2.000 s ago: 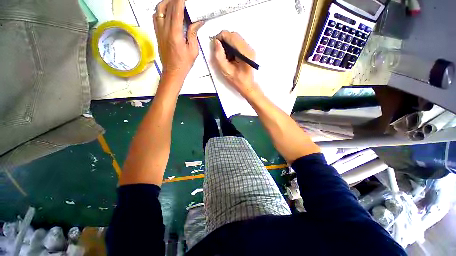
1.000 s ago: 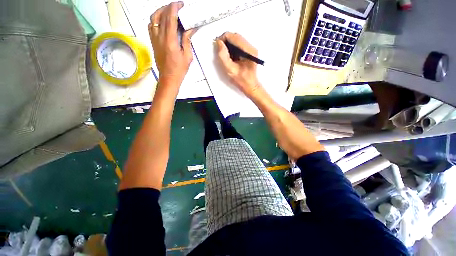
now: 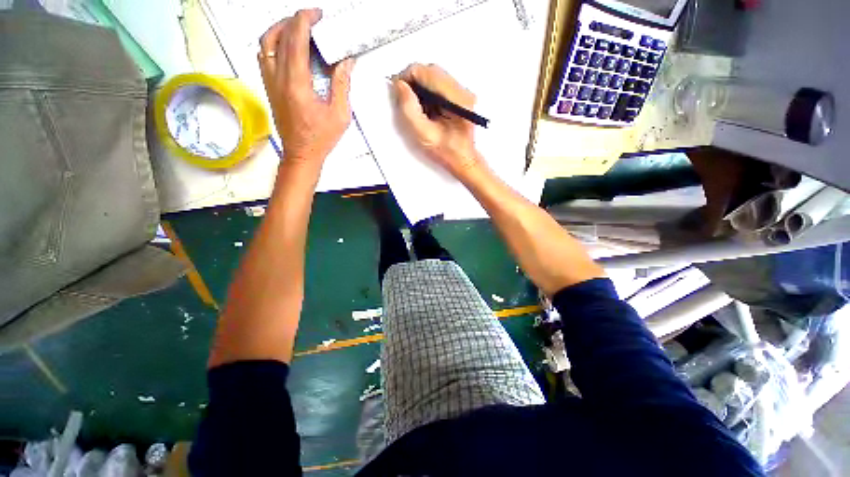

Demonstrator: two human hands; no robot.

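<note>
A white paper sheet (image 3: 494, 70) lies on the desk, its lower corner past the desk's front edge. A pale ruler (image 3: 396, 28) with fine markings lies slanted across its upper part. My right hand (image 3: 438, 112) holds a thin black pen (image 3: 452, 107) with its tip at the paper. My left hand (image 3: 308, 102), with a ring, rests at the ruler's left end, fingers and thumb spread around a dark edge there. Whether it grips the ruler cannot be told.
A yellow tape roll (image 3: 250, 121) lies left of my left hand. A grey-khaki garment (image 3: 75, 158) hangs over the desk's left. A calculator (image 3: 610, 65) and a clear jar with dark lid (image 3: 809, 116) are at right. Fabric rolls (image 3: 792, 219) are below right.
My left hand has shifted a little left and down, and its thumb is further from the fingers. The desk items have shifted slightly left in view. My right hand keeps the pen at the paper.
</note>
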